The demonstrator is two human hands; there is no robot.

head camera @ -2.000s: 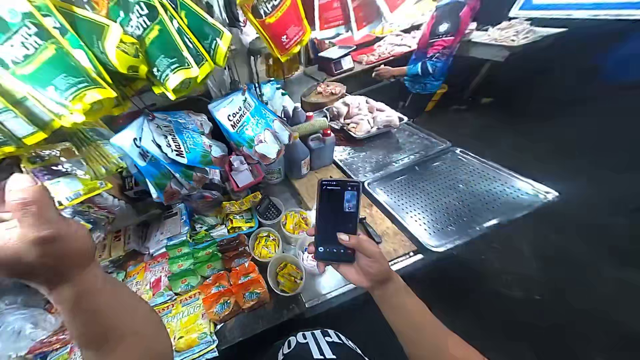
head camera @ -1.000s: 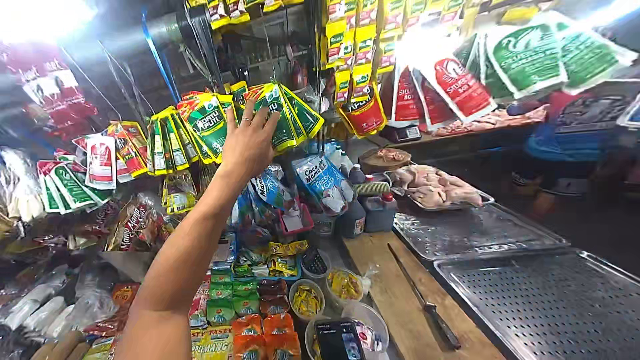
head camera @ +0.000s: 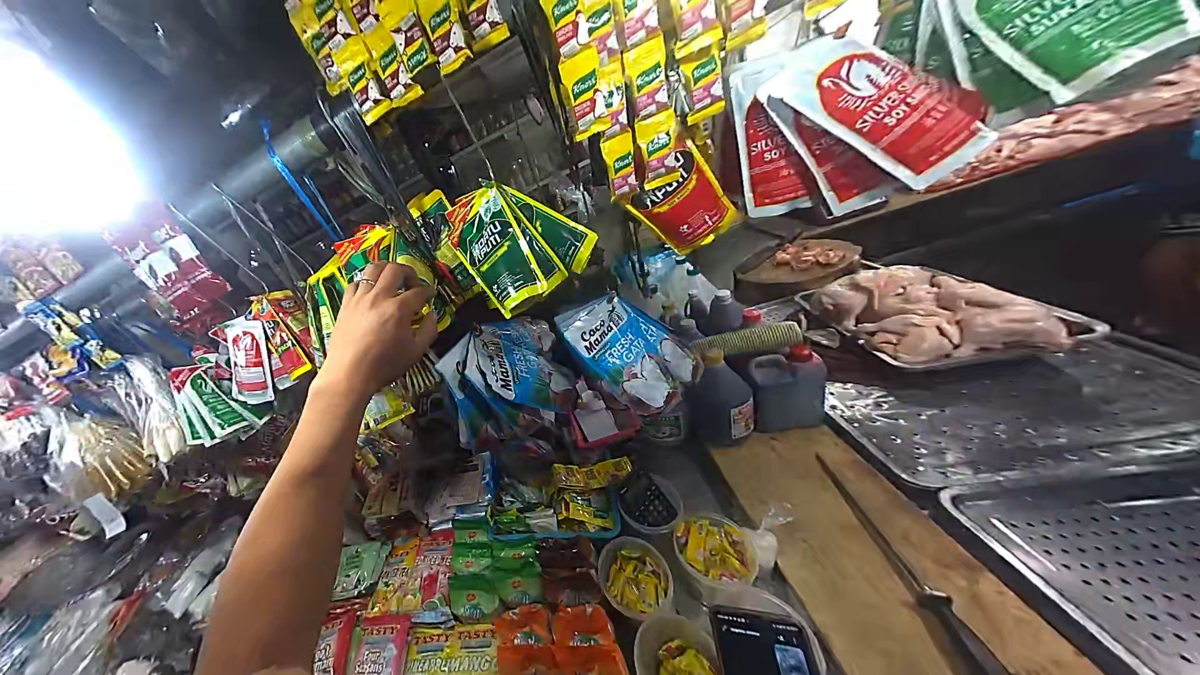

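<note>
My left hand (head camera: 380,328) reaches up to a bunch of green and yellow condiment pouches (head camera: 328,305) that hang in the upper left-centre, its fingers bent against them. Whether the fingers grip a pouch is hidden. Just right of it hangs another fan of green pouches (head camera: 511,248). Blue coconut milk pouches (head camera: 516,370) hang below. My right hand is out of view. A smartphone (head camera: 764,642), its screen lit, lies over a round plastic tub at the bottom edge.
A long knife or sharpening steel (head camera: 891,553) lies on a wooden board (head camera: 787,506). Perforated metal trays (head camera: 1106,534) and a tray of raw chicken (head camera: 937,314) stand at right. Tubs of yellow sachets (head camera: 637,577), drink powder packets (head camera: 473,572) and dark jugs (head camera: 722,403) fill the counter.
My left hand has moved from the green pouches at centre to the bunch left of them. My right hand, which held the phone two seconds ago, has left the view. The view has swung up and left.
</note>
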